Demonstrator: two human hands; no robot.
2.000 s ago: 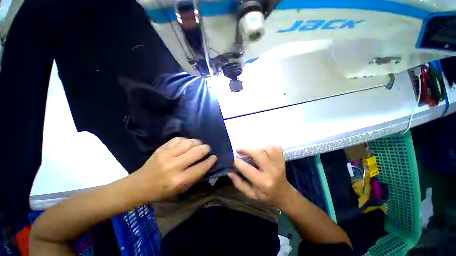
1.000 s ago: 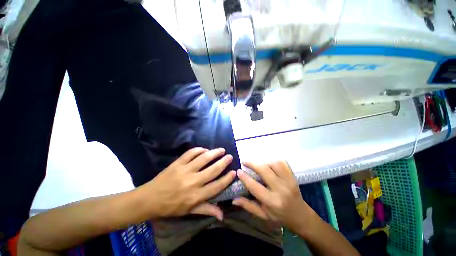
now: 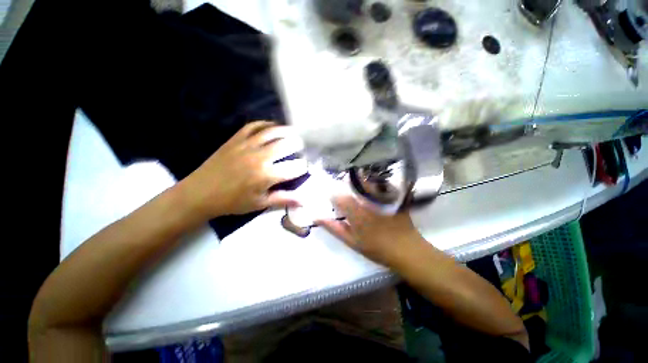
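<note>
The black garment panel point(image 3: 163, 85) is draped over the table at the left and runs up to the machine head. My left hand point(image 3: 249, 170) lies on the panel's right part beside the needle area, fingers spread under the bright lamp. My right hand point(image 3: 373, 227) is close to the needle area, partly behind the shiny curved guard point(image 3: 426, 156). The white sewing machine head point(image 3: 334, 85) hides the panel's far edge. Glare and blur hide the needle and whether my right fingers grip anything.
The white table point(image 3: 185, 283) has a patterned front edge. A green basket point(image 3: 568, 283) with yellow and pink pieces stands below at the right. Red and dark items point(image 3: 604, 163) lie at the table's right. A blue crate point(image 3: 192, 351) shows at the bottom.
The view has moved closer over the machine head. Both hands have moved from the table's front edge up to the needle area, and the panel has shifted away from the front edge.
</note>
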